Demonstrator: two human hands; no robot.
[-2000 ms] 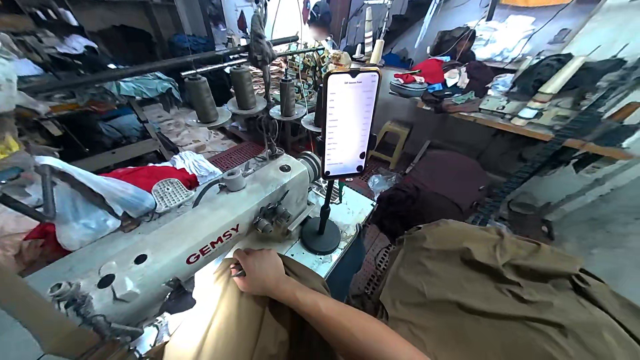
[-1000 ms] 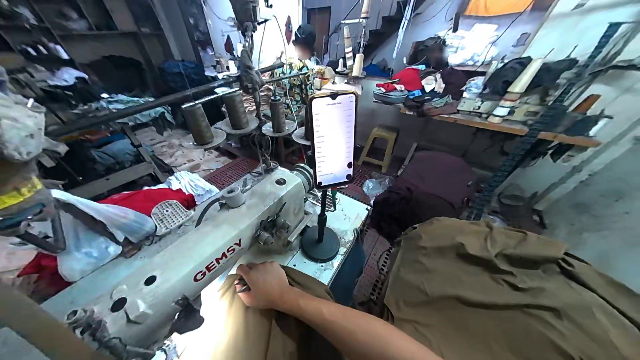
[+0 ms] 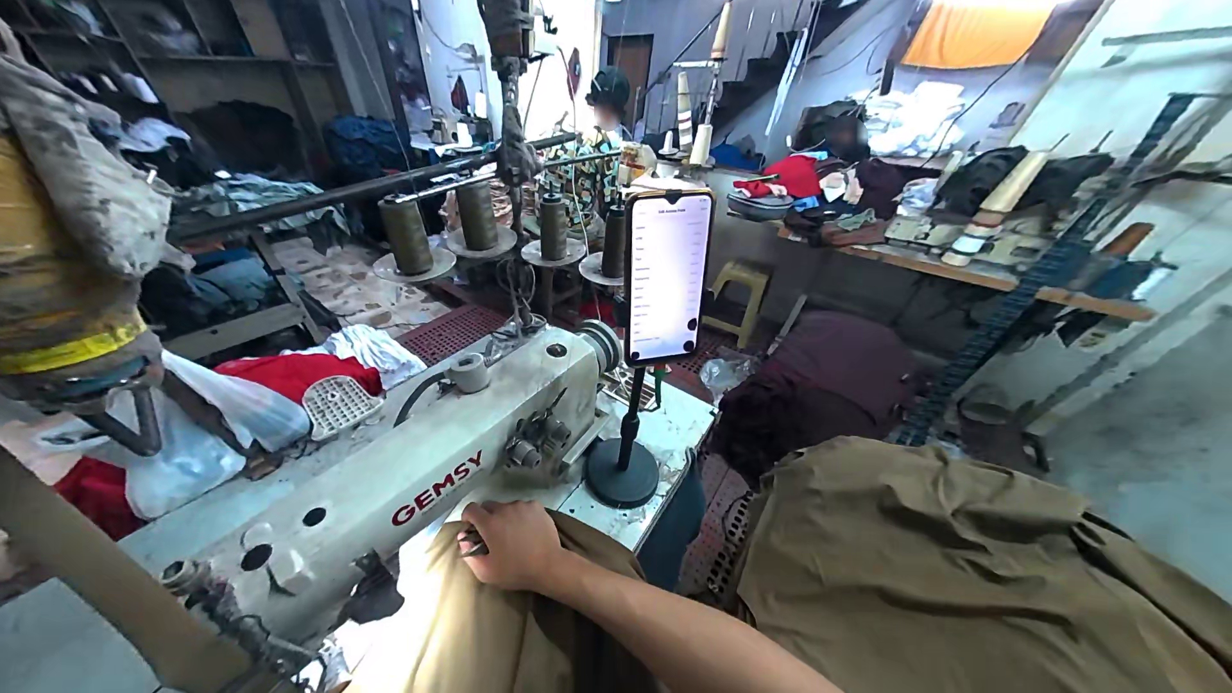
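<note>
My right hand (image 3: 513, 546) rests at the near side of a Gemsy sewing machine (image 3: 423, 481), its fingers closed around a small dark metal tool (image 3: 472, 542) whose kind I cannot tell. Beneath that hand lies olive-brown cloth (image 3: 481, 626), brightly lit near the needle end. My left hand is out of view. Behind the hand, a phone (image 3: 668, 274) with a lit screen stands upright on a stand with a round black base (image 3: 622, 473).
More olive-brown cloth (image 3: 924, 568) is heaped at the right. Thread cones (image 3: 405, 236) stand behind the machine. A yellow stool (image 3: 739, 303), dark maroon cloth (image 3: 837, 371) and a side bench (image 3: 1001, 279) lie beyond. A person (image 3: 602, 125) is in the background.
Only the view has shifted somewhat; my right hand stays on the cloth beside the machine, with no plain change in its hold.
</note>
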